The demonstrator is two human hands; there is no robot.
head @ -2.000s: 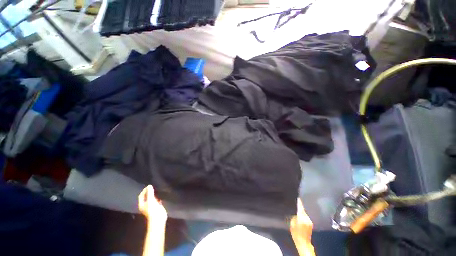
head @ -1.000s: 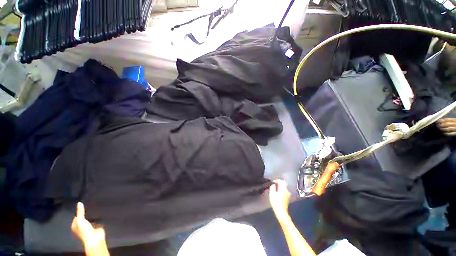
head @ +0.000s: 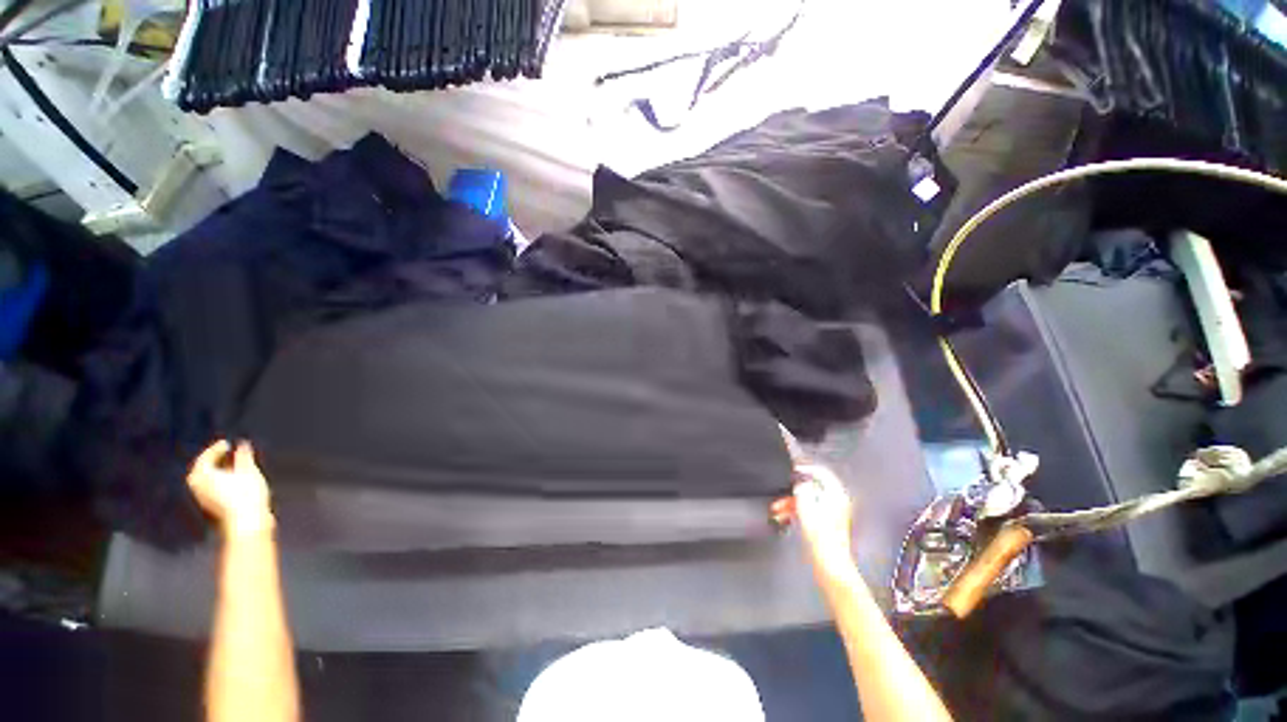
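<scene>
A black garment (head: 522, 395) is spread wide over the light grey padded board (head: 381, 607), its front part blurred. My left hand (head: 233, 487) pinches the garment's near left edge. My right hand (head: 816, 511) grips its right end; a small orange-red spot shows at the fingers. The steam iron (head: 967, 550), silver with an orange-brown handle, sits at the right on its rest, touched by neither hand.
A navy garment pile (head: 339, 226) and a blue packet (head: 479, 193) lie behind at left, a black garment pile (head: 776, 198) behind. A yellow hose (head: 960, 254) arcs above the iron; a steam hose (head: 1129, 504) runs right. Black hangers (head: 367, 50) line the top.
Both hands have moved up and away from me, and the left now holds the garment's edge. The garment has gone from wrinkled to smoother and flatter. The view has shifted left.
</scene>
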